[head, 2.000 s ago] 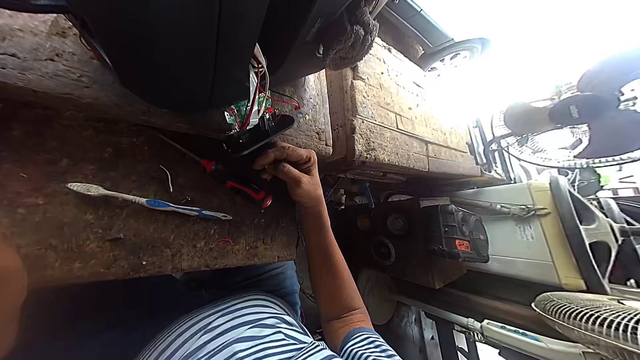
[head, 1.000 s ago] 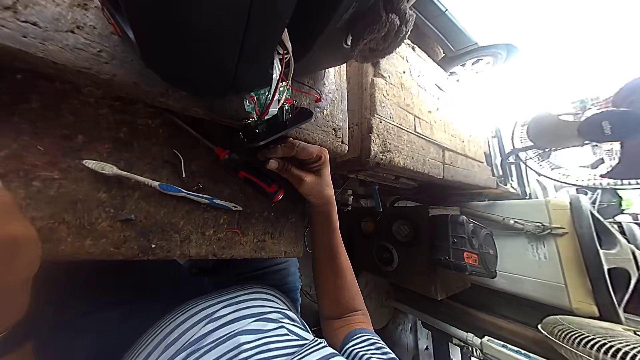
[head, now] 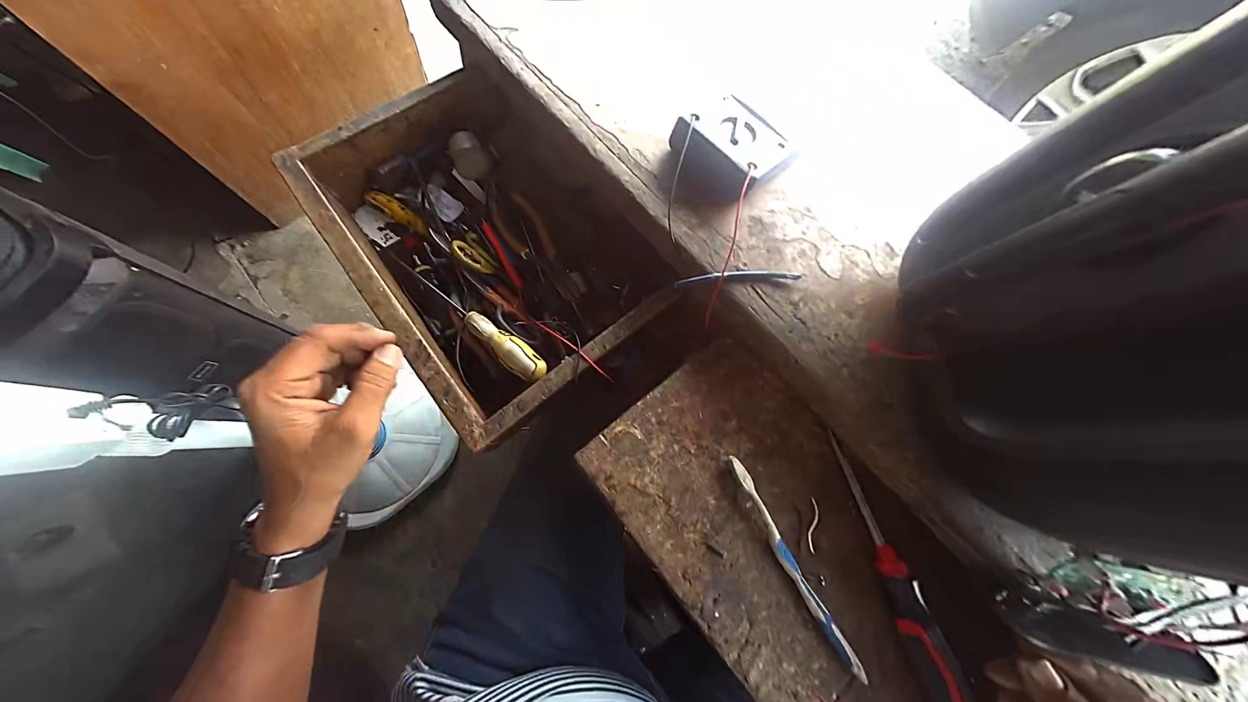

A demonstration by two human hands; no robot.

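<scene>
My left hand (head: 322, 405), with a dark-strapped wristwatch (head: 288, 565), is raised just left of a wooden drawer (head: 434, 385) of tools. Its thumb and index finger are pinched together; whether anything thin is between them cannot be told. A screwdriver with a yellow and clear handle (head: 505, 346) lies in the drawer. At the bottom right edge, fingers of my right hand (head: 1048, 676) touch a black oval part (head: 1102, 639) below a green circuit board with wires (head: 1141, 585). A red and black screwdriver (head: 916, 614) and a toothbrush (head: 795, 570) lie on the wooden bench.
A large black casing (head: 1082, 361) takes up the right side. A small box with red and black wires (head: 731, 146) stands on the wooden ledge (head: 838, 302), near a blue-grey strip (head: 738, 278). A plastic container (head: 400, 463) stands below my left hand.
The view has swung strongly to the left, bringing the tool drawer and my raised left hand into sight. My right hand remains at the black part by the circuit board.
</scene>
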